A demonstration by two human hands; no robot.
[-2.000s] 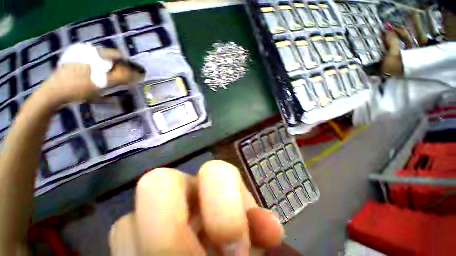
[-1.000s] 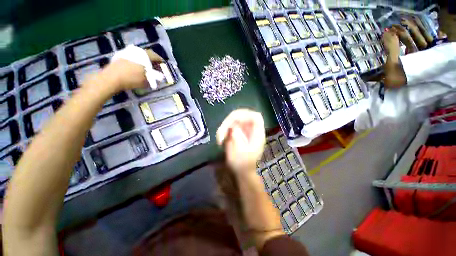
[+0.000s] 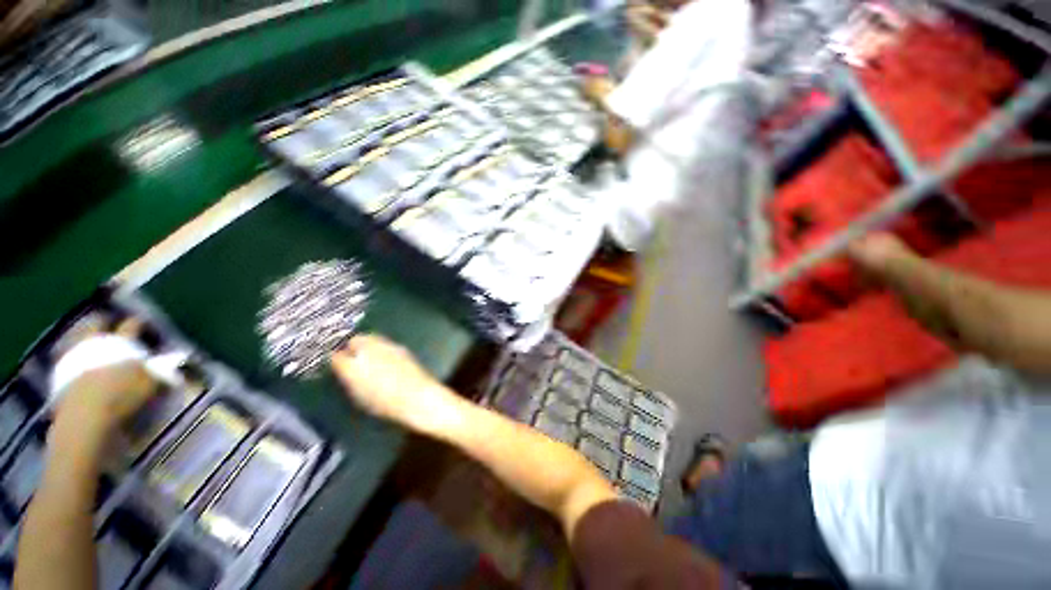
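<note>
A loose pile of small silver components (image 3: 314, 314) lies on the dark green bench. My right hand (image 3: 383, 380), bare, has its fingertips at the pile's lower right edge; blur hides whether it pinches a piece. My left hand (image 3: 110, 375), with a white covering, is over the upper right part of the blister tray (image 3: 326, 461) at the lower left; its fingers are blurred and what they touch is hidden. Two phone housings, one with yellow ends (image 3: 202, 447) and a pale one (image 3: 256, 490), lie in pockets near the tray's right side.
Stacked trays of housings (image 3: 426, 173) stand beyond the pile. A lower tray (image 3: 599, 415) is below the bench edge. A green conveyor belt (image 3: 248, 98) runs behind. Red bins (image 3: 836, 369), a metal frame and a person in a pale shirt (image 3: 922, 473) are at the right.
The view has swung to the right, so bench things appear further left and tilted. My right hand has moved to the pile's edge. My left hand stays over the tray.
</note>
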